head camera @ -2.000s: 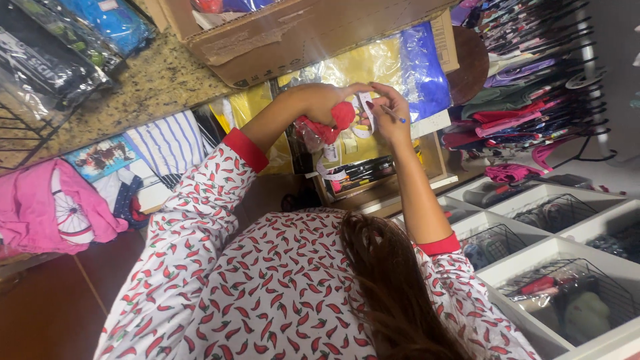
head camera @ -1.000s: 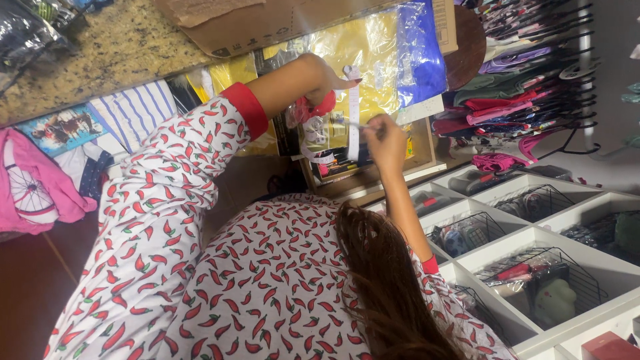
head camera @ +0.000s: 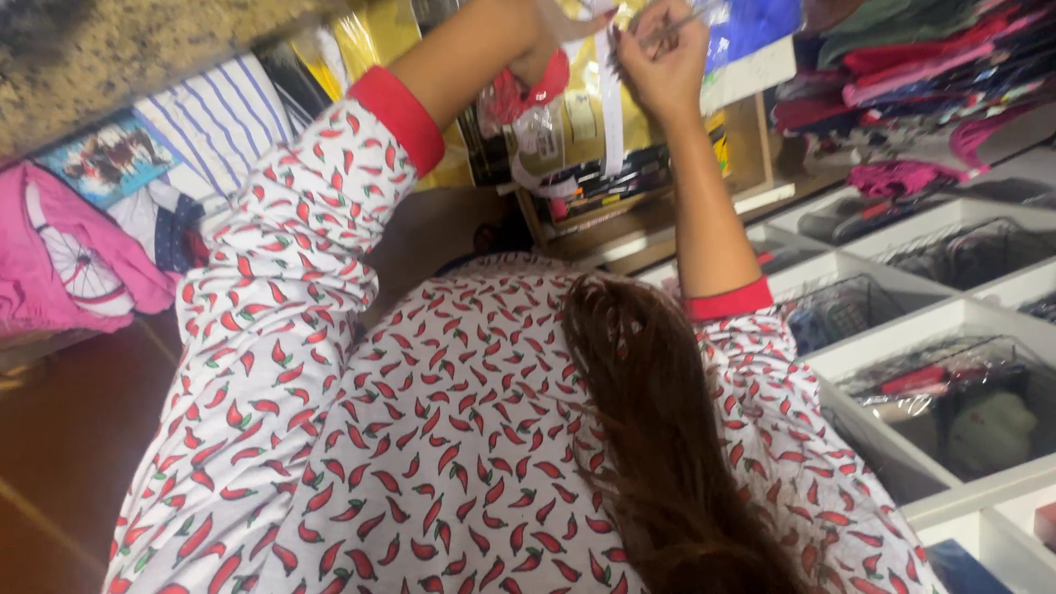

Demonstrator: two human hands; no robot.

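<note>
At the top of the view, my left hand (head camera: 536,45) holds the upper part of a long white strip (head camera: 609,107), its thumb extended against it. A red item in clear plastic (head camera: 524,91) is at that hand's curled fingers; whether they grip it is unclear. Just right of the strip, my right hand (head camera: 667,54) is closed on a slender pen-like tool (head camera: 681,26), whose type is blurred. Yellow plastic packaging (head camera: 582,115) lies behind the strip. Below it, an open wooden drawer (head camera: 763,153) contains pens or markers (head camera: 615,186) and a curled white band (head camera: 544,186).
A granite counter (head camera: 148,49) fills the upper left, beside a striped cloth (head camera: 219,120) and a pink garment (head camera: 74,247). Hanging clothes (head camera: 924,66) are at upper right. White shelf compartments (head camera: 907,309) with wire baskets run along the right. A blue package (head camera: 763,25) lies beside my right hand.
The white strip, bunched between both hands two seconds ago, now hangs lengthwise. My right hand has moved up from beside the strip's lower part to near its top. The view has shifted.
</note>
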